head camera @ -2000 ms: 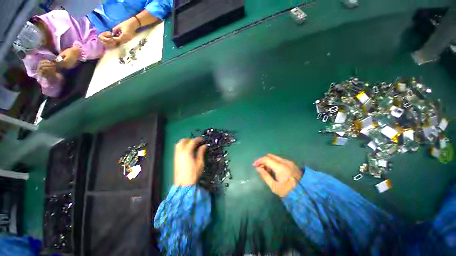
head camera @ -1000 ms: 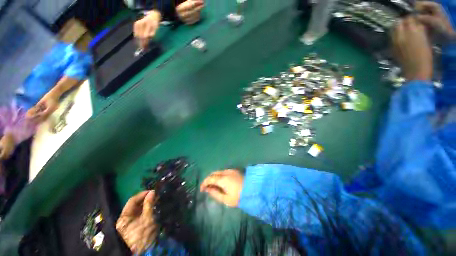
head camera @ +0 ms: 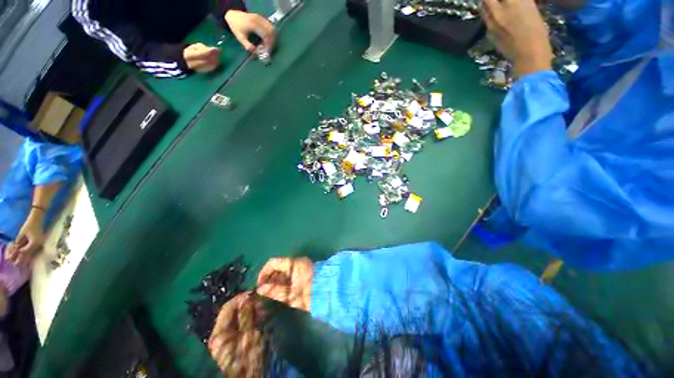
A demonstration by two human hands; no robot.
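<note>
My left hand (head camera: 240, 332) is at the bottom, beside the pile of small black parts (head camera: 219, 286), its fingers curled. My right hand (head camera: 287, 280) is just above and right of it, fingers bent and close to my left fingertips. Whether either hand holds a small part cannot be made out. The black pile lies left of my hands and is partly hidden by the left one. The large pile of circuit board assemblies (head camera: 355, 159) with white and amber cells lies beyond my hands to the right.
A lime green piece (head camera: 461, 123) lies at the board pile's right edge. A person in blue sleeves (head camera: 532, 111) works at right. Across the line are a black tray (head camera: 122, 136), a white sheet (head camera: 83, 225) and other people's hands. A dark tray (head camera: 111, 351) shows at bottom left. A metal support (head camera: 380, 31) stands at top.
The view has swung to the right, so the piles appear further left and the neighbour in blue shows more. My hands have come together beside the black pile.
</note>
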